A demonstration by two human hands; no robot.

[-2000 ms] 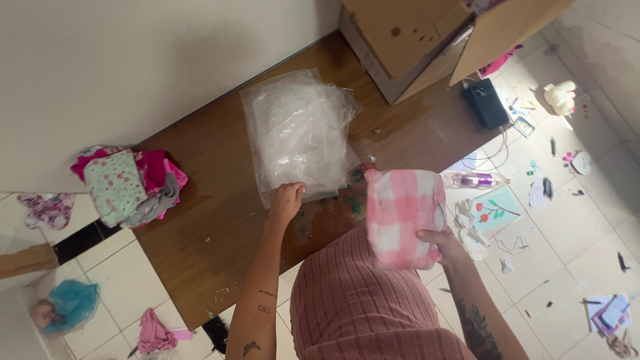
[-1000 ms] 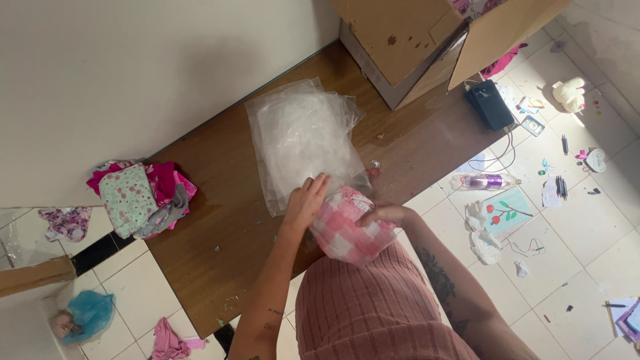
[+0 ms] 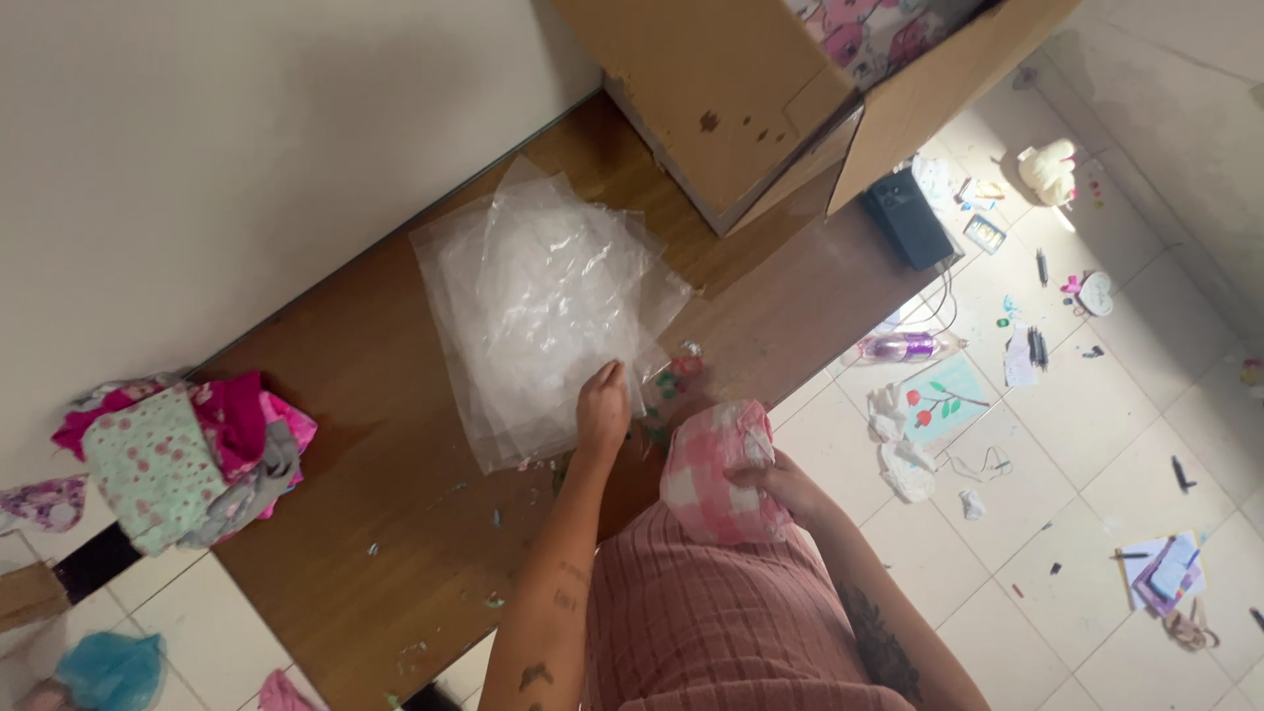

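My right hand [image 3: 775, 486] grips a folded pink-and-white checked cloth [image 3: 713, 472] by its right side, above my lap. My left hand [image 3: 603, 400] is at the lower right edge of a stack of clear plastic bags [image 3: 538, 306] on the brown wooden table [image 3: 346, 504]. Its fingers are closed together; whether they pinch a bag's edge cannot be made out. Small red and green bits lie on the wood between the bags and the checked cloth. A pile of folded clothes [image 3: 153, 459], pale green, magenta and grey, rests at the table's left end.
An open cardboard box [image 3: 731, 109] holding printed fabric stands at the table's far right. Near it lies a black box-shaped device [image 3: 910, 219] with a cable. Beyond the right edge, the tiled floor holds a bottle [image 3: 908, 346], a painted picture [image 3: 943, 403], pens and a plush toy [image 3: 1049, 173].
Both hands were together at the checked cloth a second ago. Now my left hand is apart from it, at the bags, while my right hand has moved right with the cloth.
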